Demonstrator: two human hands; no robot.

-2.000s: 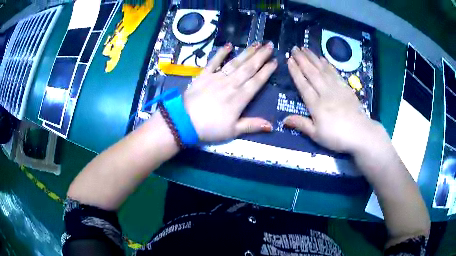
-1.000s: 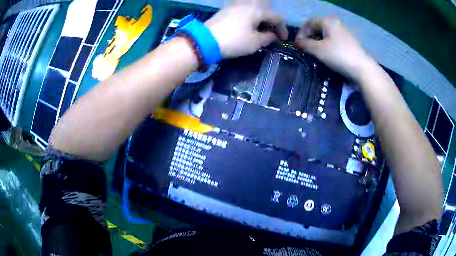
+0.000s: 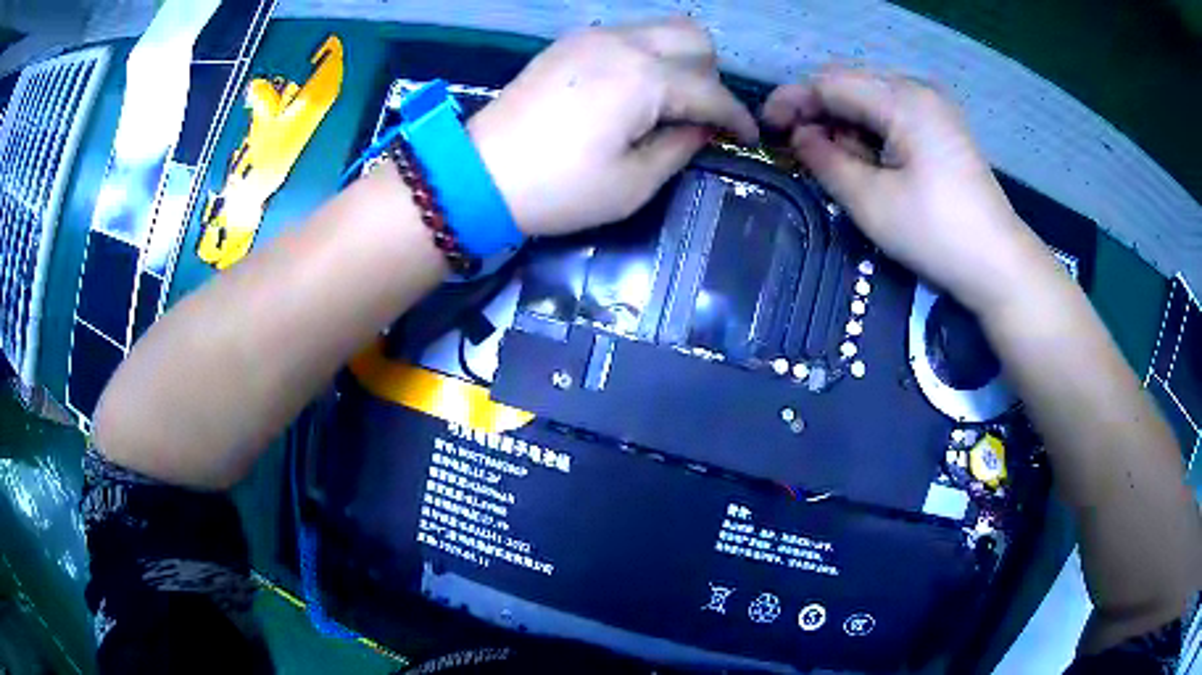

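Note:
The open laptop base lies on the bench with its inside facing up. Its black battery pack [image 3: 633, 528] with white printing fills the near part. An orange flat flex cable [image 3: 442, 396] crosses the battery's upper left edge. Dark heat pipes [image 3: 804, 231] run up the middle. My left hand [image 3: 606, 125], with a blue wrist strap [image 3: 461, 172], has its fingertips pinched together at the laptop's far middle edge. My right hand [image 3: 896, 165] is beside it with curled fingers at the same edge. What the fingertips touch is too small and partly hidden to tell.
A yellow-orange cable pile [image 3: 270, 152] and black-and-white film sheets [image 3: 119, 257] lie left of the laptop. A white slotted tray [image 3: 46, 198] stands at the far left. More film sheets [image 3: 1177, 350] are at the right. A pale rail [image 3: 1055, 139] runs behind.
Both hands have gone from lying flat on the laptop's middle to its far edge, fingers curled. Between the last two frames they stay there, while the laptop appears slightly lower in view.

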